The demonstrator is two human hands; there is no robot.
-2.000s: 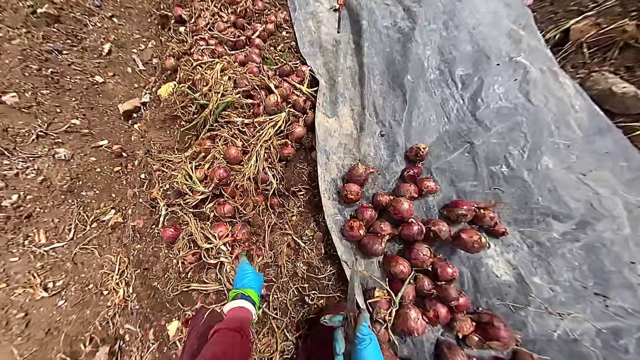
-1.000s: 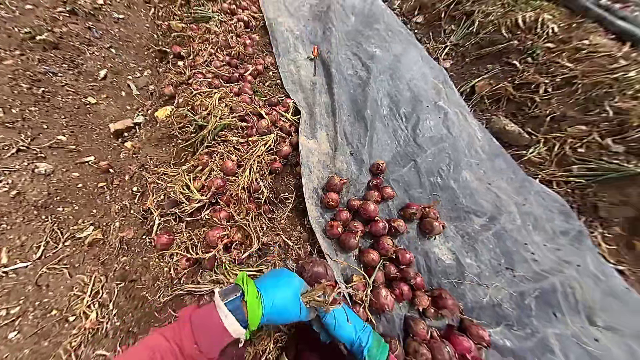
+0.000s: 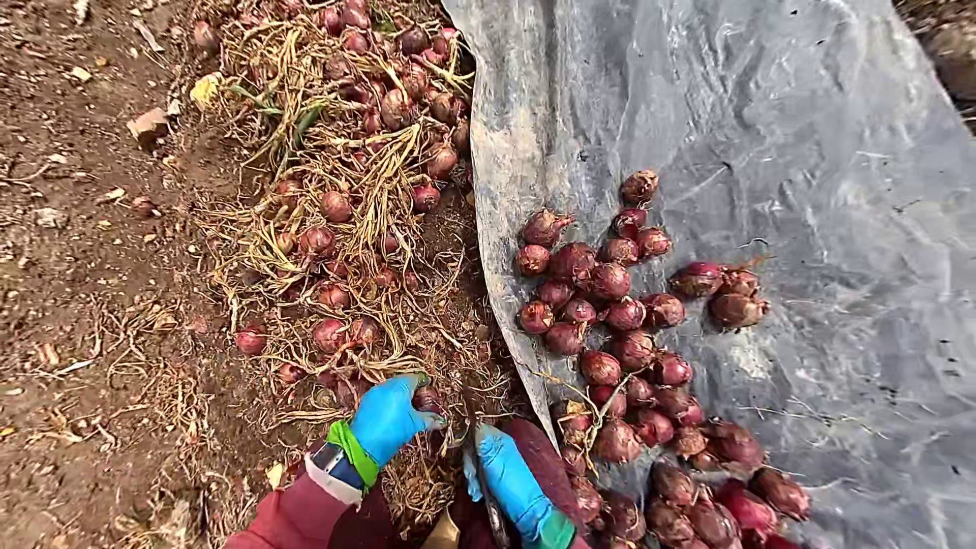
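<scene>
My left hand (image 3: 389, 418), in a blue glove with a green band and a watch at the wrist, is closed around a red onion (image 3: 428, 399) at the bottom centre. Just right of it, my right hand (image 3: 509, 479), also blue-gloved, holds a dark, narrow metal tool (image 3: 470, 415) that points up; its exact kind cannot be told. Red onions with dry tops (image 3: 362, 335) lie on the soil above my left hand. Trimmed red onions (image 3: 610, 282) rest on a grey plastic sheet (image 3: 801, 191) to the right.
A thick row of onions and dry stalks (image 3: 366, 168) runs up the left of the sheet's edge. Bare brown soil (image 3: 91, 290) with small stones spreads at the far left. A larger stone (image 3: 149, 124) lies near a yellow scrap (image 3: 206, 89).
My hands were together over an onion near the sheet a second ago; now they are apart, the left one at an onion by the row. The view has shifted.
</scene>
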